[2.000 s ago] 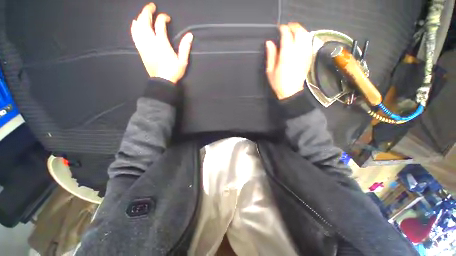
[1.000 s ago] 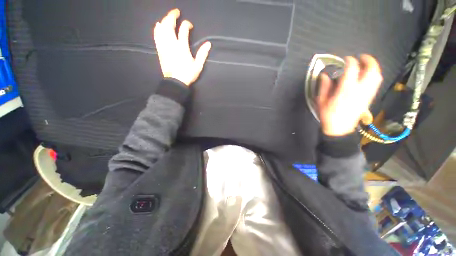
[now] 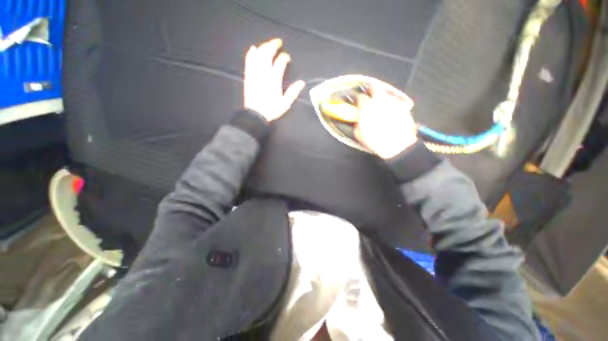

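A black garment piece (image 3: 313, 160) with thin seam lines lies spread on the dark ribbed pressing table (image 3: 460, 50). My left hand (image 3: 268, 83) lies on the cloth with its fingers apart and holds nothing. My right hand (image 3: 385, 123) grips the orange-brown handle of the steam iron (image 3: 329, 88). The iron sits on the cloth just right of my left hand, its pointed tip towards the left. My right palm hides the rear of the handle.
A blue hose with a yellowish line (image 3: 460, 138) runs from the iron to a pale wrapped hose (image 3: 521, 66) at right. A blue-topped box (image 3: 30, 66) stands at left. A cream-rimmed bin (image 3: 63, 206) is below the table's left edge.
My right hand has taken hold of the iron and moved it left onto the cloth, and the hose has followed. My left hand has shifted slightly right and down in view.
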